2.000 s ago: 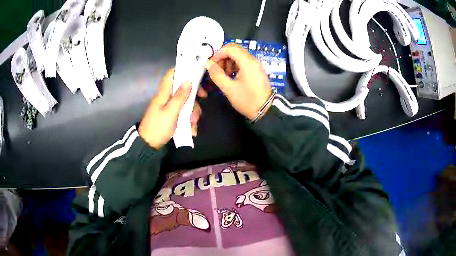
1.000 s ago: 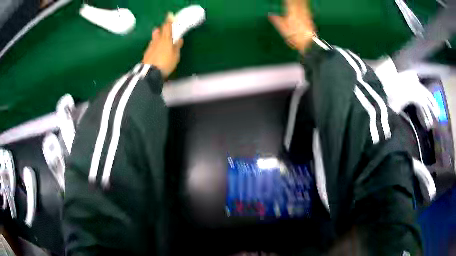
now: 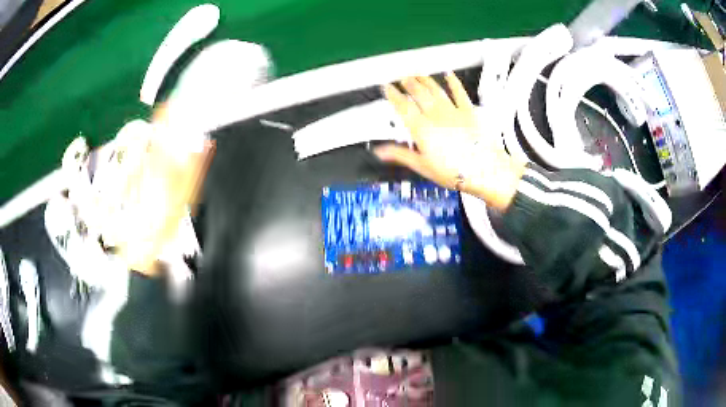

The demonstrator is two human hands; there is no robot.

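Note:
My left hand [image 3: 155, 199] is blurred at the left, over the pile of white shells [image 3: 107, 179]. It appears closed on a blurred white shell [image 3: 227, 71], whose rounded end points up over the belt rail. My right hand [image 3: 450, 139] is open, palm down with fingers spread, at the right end of another white shell [image 3: 342, 131]. That shell lies on the black bench with its cut end to the left; its right end is partly hidden by my hand. The blue test board [image 3: 390, 226] lies flat below, with red parts on its near edge.
Curved white neckband sections [image 3: 557, 103] are heaped at the right beside the light meter box [image 3: 677, 119]. A green belt [image 3: 334, 32] with a pale rail [image 3: 318, 79] runs behind the bench. One white shell [image 3: 179, 48] lies on the belt at upper left.
Both hands have come back from the belt. The left moved down-left with a white shell; the right moved down to a shell on the bench. The view has shifted.

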